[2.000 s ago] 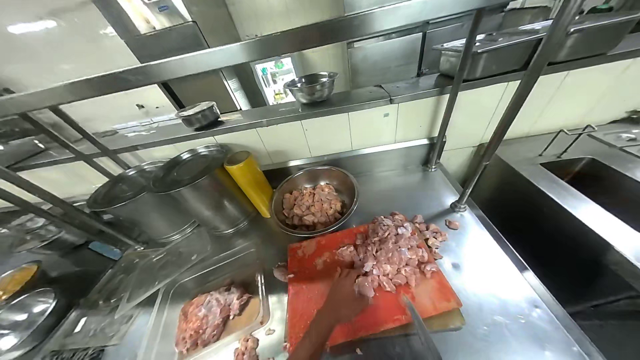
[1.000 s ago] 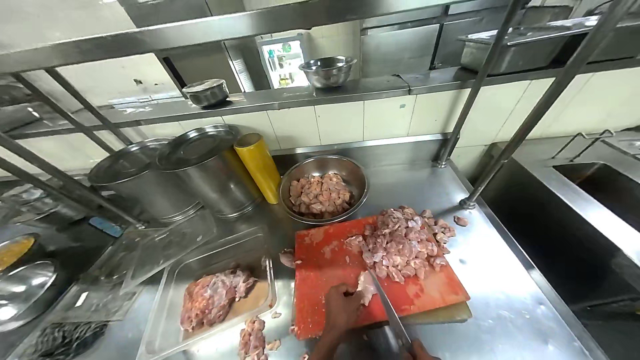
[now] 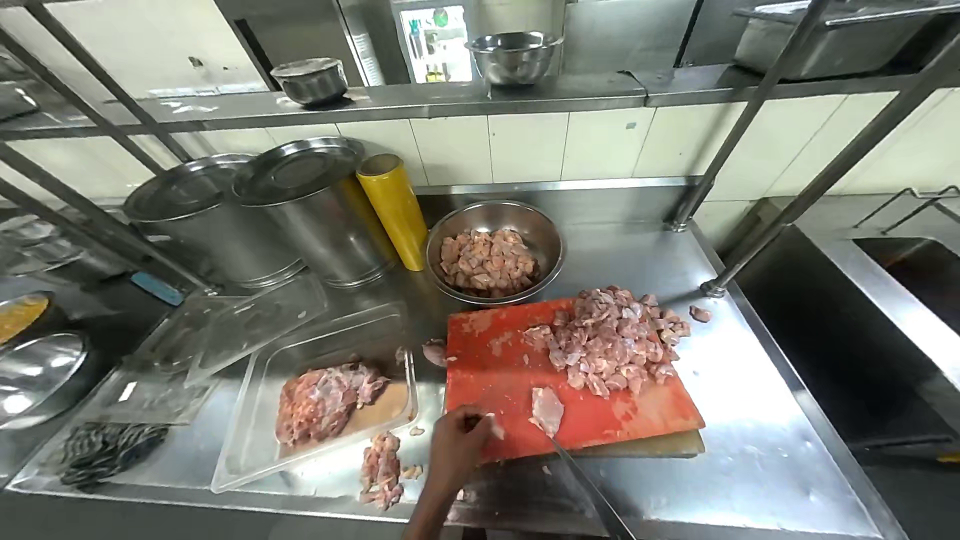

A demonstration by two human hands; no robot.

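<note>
My left hand [image 3: 459, 444] is over the near left part of a red cutting board [image 3: 517, 420], its fingers bent around a small pale bit of meat [image 3: 495, 426]. A knife [image 3: 589, 487] comes in from the bottom edge, its tip touching a flat piece of raw meat [image 3: 547, 410] on the board. My right hand and the knife's handle are out of view. Cut raw meat [image 3: 615, 337] is heaped on the board's far right part. Behind the board, a steel bowl [image 3: 551, 281] holds more cut pieces [image 3: 487, 262].
Left of the board, a clear plastic tray [image 3: 251, 420] holds a large lump of raw meat [image 3: 322, 401]. Scraps [image 3: 381, 469] lie beside it. Two lidded steel pots [image 3: 307, 210] and a yellow cylinder [image 3: 394, 214] stand behind. Metal posts [image 3: 750, 127] rise at the right; a shelf [image 3: 420, 105] spans the back.
The knife has drawn back toward the bottom edge, and my right hand, partly visible a second ago, is out of view. The flat piece of meat now lies apart from my left hand.
</note>
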